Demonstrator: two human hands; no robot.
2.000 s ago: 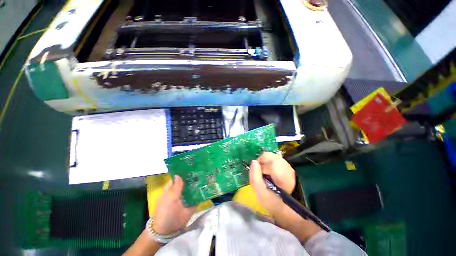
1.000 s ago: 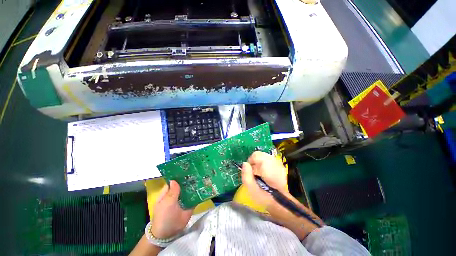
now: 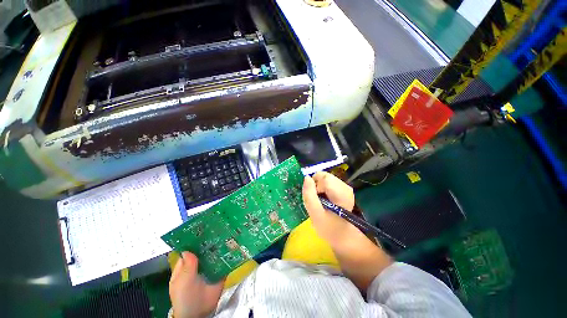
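A green circuit board (image 3: 242, 220) with small parts is held tilted above my lap, its right end higher in view. My left hand (image 3: 194, 287) grips its lower left corner, thumb on top. My right hand (image 3: 329, 202) is at the board's right end, thumb and fingers on its edge. The same hand holds a thin black pen-like stick (image 3: 360, 222), which points back over the forearm. The stick's front end is hidden by the fingers.
The worn white machine (image 3: 186, 118) with its dark bay is ahead. A clipboard (image 3: 118, 217), keyboard (image 3: 211, 177) and dark pad (image 3: 308, 148) lie below it. A red card (image 3: 423, 118) hangs at right. Black racks (image 3: 423, 217) stand low at both sides, with green boards (image 3: 482, 261) at right.
The view has turned, so the machine and tray look tilted and shifted left. My right hand has moved from over the board's face to its right edge. The board is still in my left hand.
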